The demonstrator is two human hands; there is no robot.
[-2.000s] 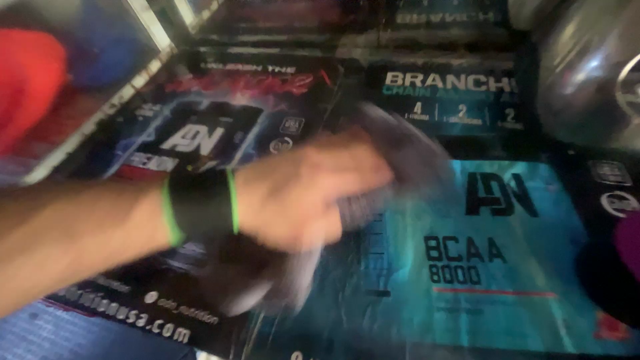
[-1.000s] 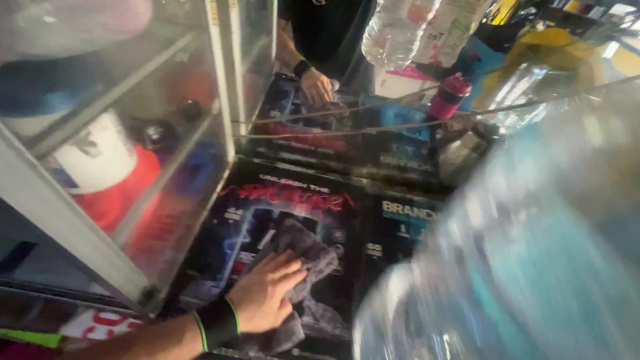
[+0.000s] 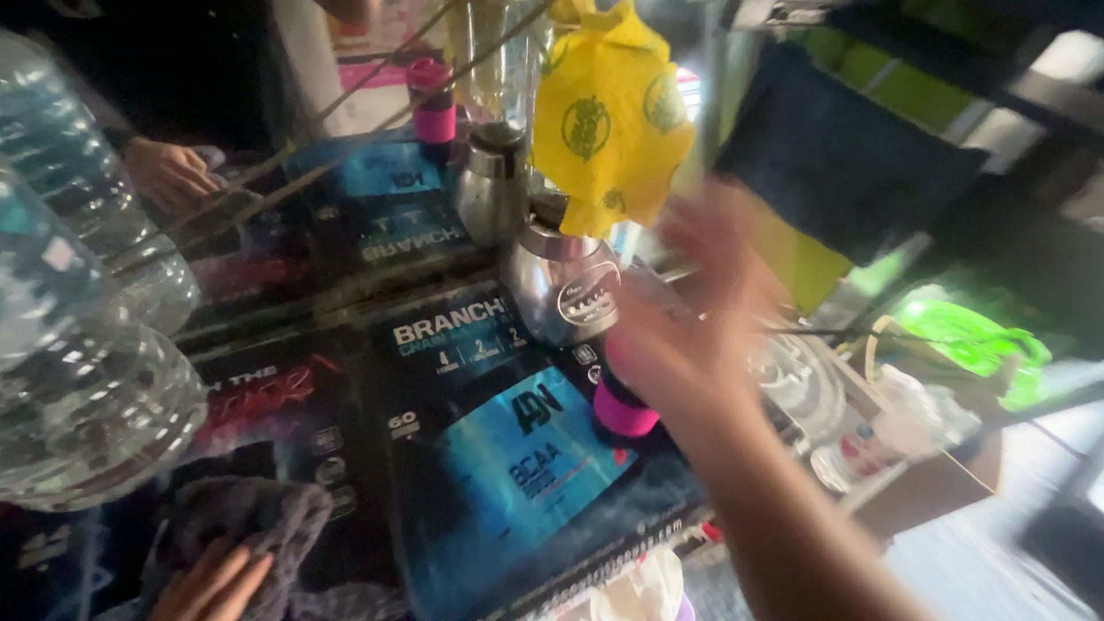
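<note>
My left hand (image 3: 216, 582) rests on a crumpled grey cloth (image 3: 246, 509) on the printed black counter mat (image 3: 362, 552), at the lower left. My right hand (image 3: 699, 293), blurred, is raised at centre right beside a chrome blender base (image 3: 565, 280) and in front of a black-and-pink shaker bottle (image 3: 623, 410). Whether it touches the bottle cannot be told. A yellow printed bag (image 3: 608, 116) covers the top of the blender. Large clear plastic bottles (image 3: 95, 414) fill the left edge. Behind the counter, a mirror (image 3: 345, 216) reflects a hand, the blender and the shaker.
At the right, a cardboard box (image 3: 949, 483) has a bright green plastic item (image 3: 975, 336) by it. Near it are a clear plastic cup (image 3: 849, 457) and a clear round container (image 3: 798, 375). A dark cloth-like panel (image 3: 837, 147) hangs behind. A pale crumpled item (image 3: 642, 586) lies at the front edge.
The view has swung right. My right hand, not shown earlier, is now in view. The large clear bottle was at the right one second ago; clear bottles now stand at the left.
</note>
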